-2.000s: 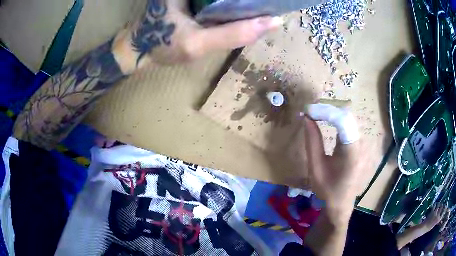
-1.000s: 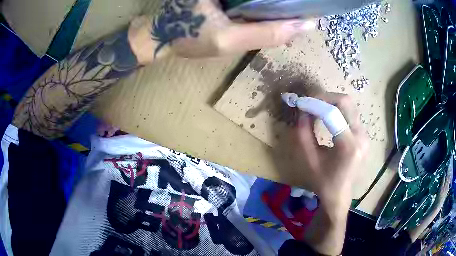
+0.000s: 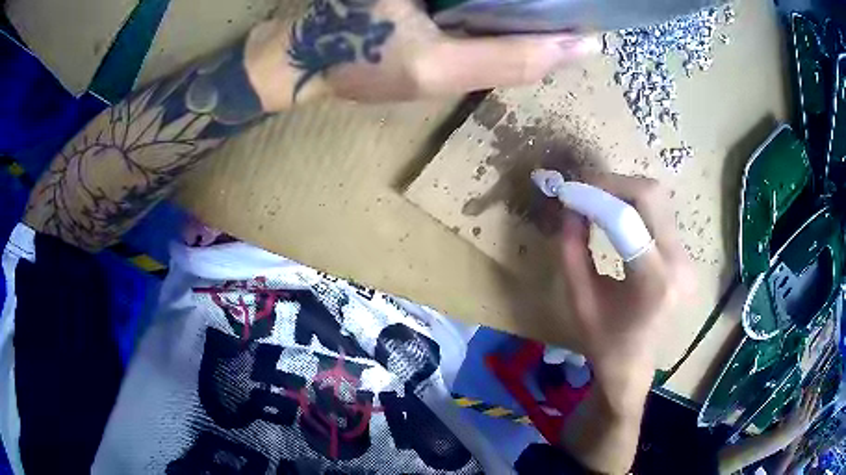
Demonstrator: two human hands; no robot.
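Note:
My left hand [image 3: 408,60], on the tattooed arm, is at the top, its thumb stretched along the pale rim of a housing [image 3: 566,13] cut off by the top edge. My right hand [image 3: 621,288] is right of centre. Its finger with a white finger cot [image 3: 608,218] points at the small white cap [image 3: 547,182] and its tip touches or overlaps it. Any small piece between finger and thumb cannot be made out. The cap is on the stained cardboard pad [image 3: 445,195]. A loose pile of tiny silver fittings [image 3: 654,79] lies above and right of the pad.
Green housings [image 3: 775,190] with pale rims overlap at the right edge. Tan cardboard [image 3: 315,176] covers the bench. Another person's forearm [image 3: 765,445] shows at the lower right. A blue floor with yellow-black tape [image 3: 492,408] shows below.
My right hand has brought its covered fingertip up and left to the cap. My left hand and the housing appear slightly further right. Pad, pile and stacked housings have shifted right and down in view.

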